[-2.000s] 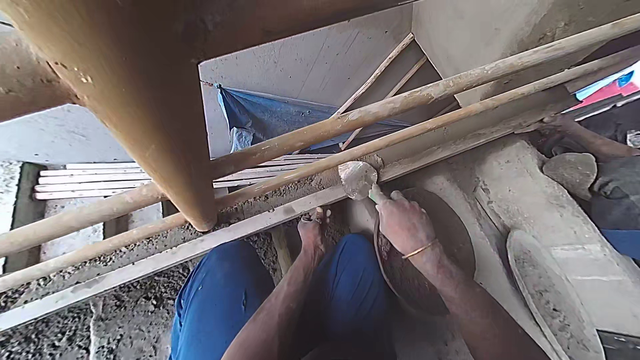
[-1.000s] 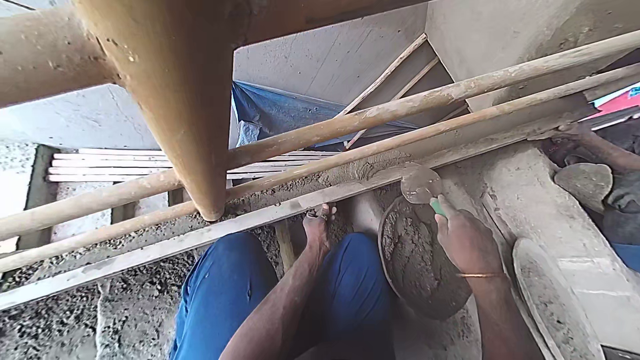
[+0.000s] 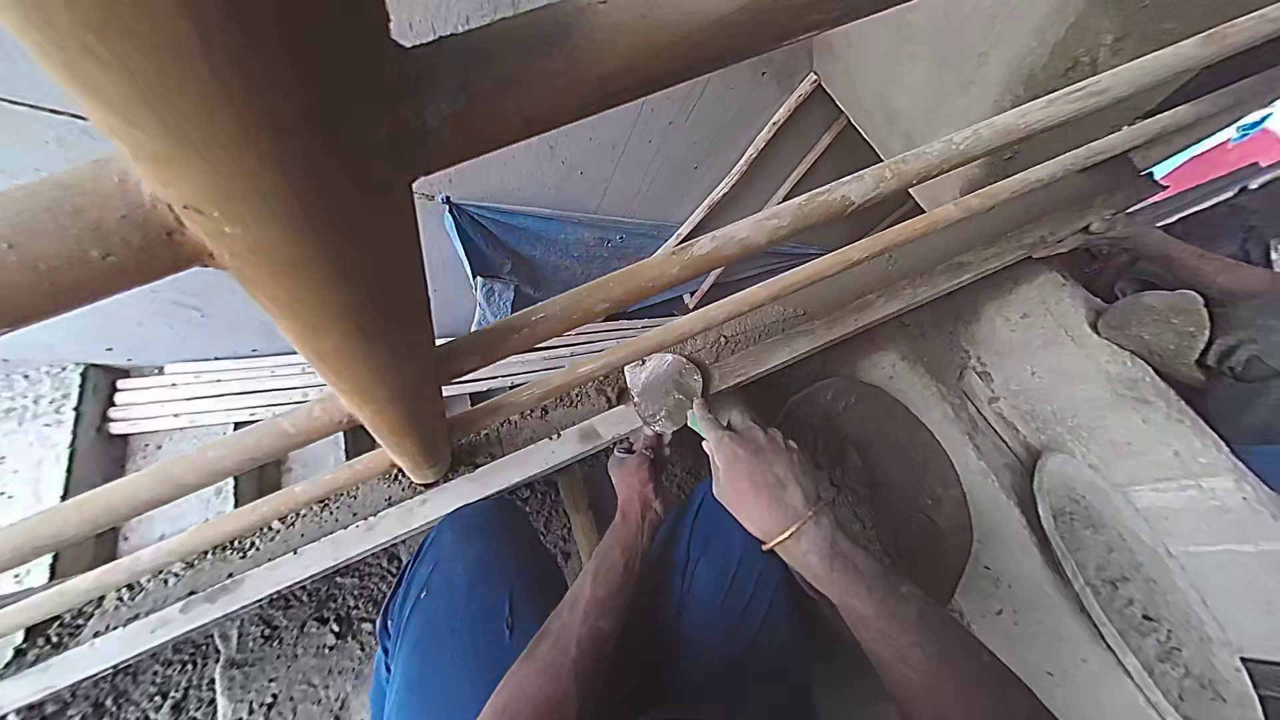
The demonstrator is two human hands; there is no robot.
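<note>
My right hand (image 3: 765, 475) grips the green handle of a trowel (image 3: 664, 392), whose rounded blade lies over the mortar strip between the lower pole and a long straight board (image 3: 540, 455). My left hand (image 3: 638, 465) is at the near edge of that board, just below the blade; its fingers look curled on the edge, partly hidden. A round pan of mortar (image 3: 890, 480) rests beside my right forearm. Wet mortar (image 3: 755, 335) runs along the far side of the board.
A thick brown post (image 3: 300, 230) and two long poles (image 3: 870, 190) cross in front. At the right, a co-worker's hand (image 3: 1110, 245) touches the board's far end, near another trowel (image 3: 1155, 325). An oval pan (image 3: 1130, 580) lies lower right. A blue tarp (image 3: 560, 250) hangs beyond.
The trowel was over the round pan's upper edge one second ago; my right hand has moved it left, onto the mortar strip beside my left hand. My left hand has stayed at the board.
</note>
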